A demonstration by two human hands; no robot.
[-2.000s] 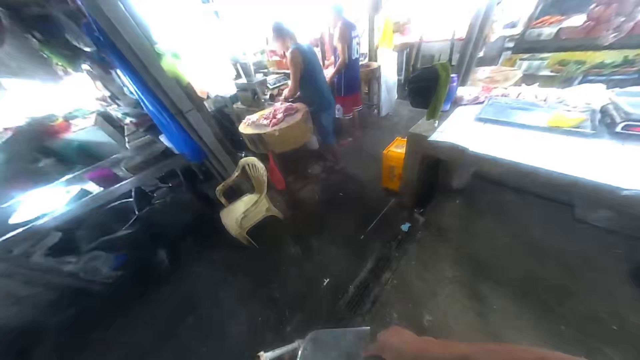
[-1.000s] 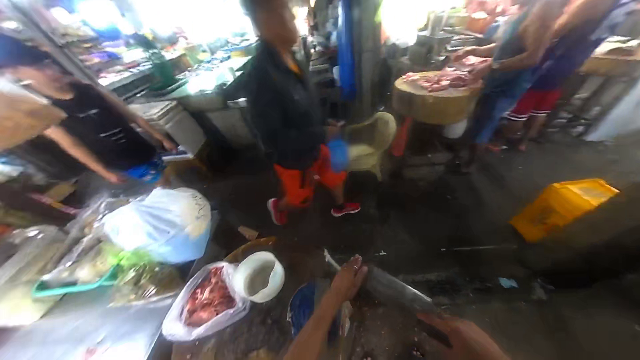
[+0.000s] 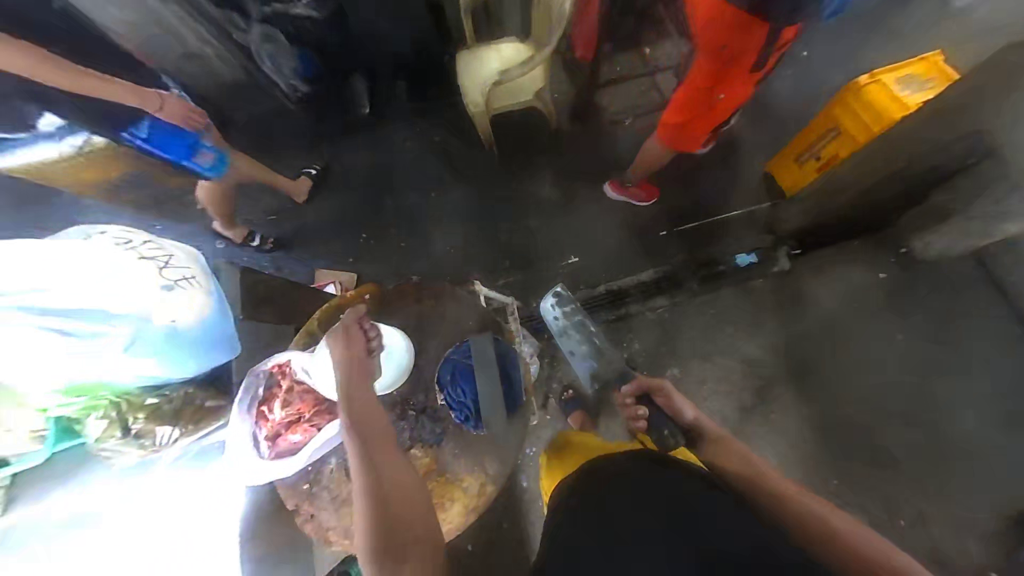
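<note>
My right hand [image 3: 660, 408] grips the dark handle of a cleaver [image 3: 580, 336], its broad blade pointing up and left over the floor. My left hand [image 3: 354, 344] has curled fingers at a white plastic tub [image 3: 394, 358], apparently on its rim; the forearm hides part of the tub. The tub is on a round wooden chopping block [image 3: 456, 496]. Left of it lies a white plastic bag of raw meat pieces [image 3: 292, 408]. A round container with dark blue cloth or plastic [image 3: 460, 384] is at the block's right side, with a flat grey strip across it.
A large filled plastic bag [image 3: 120, 304] lies at the left above bagged greens [image 3: 120, 412]. Beyond the block are a plastic chair [image 3: 500, 72] and a yellow crate [image 3: 864, 120]. One person in orange shorts [image 3: 712, 80] is near the crate; another person's legs [image 3: 232, 188] show at upper left.
The view has swung left and down. My left hand has gone from near the cleaver blade to the white tub. The person in orange shorts has moved from left of the chair to its right.
</note>
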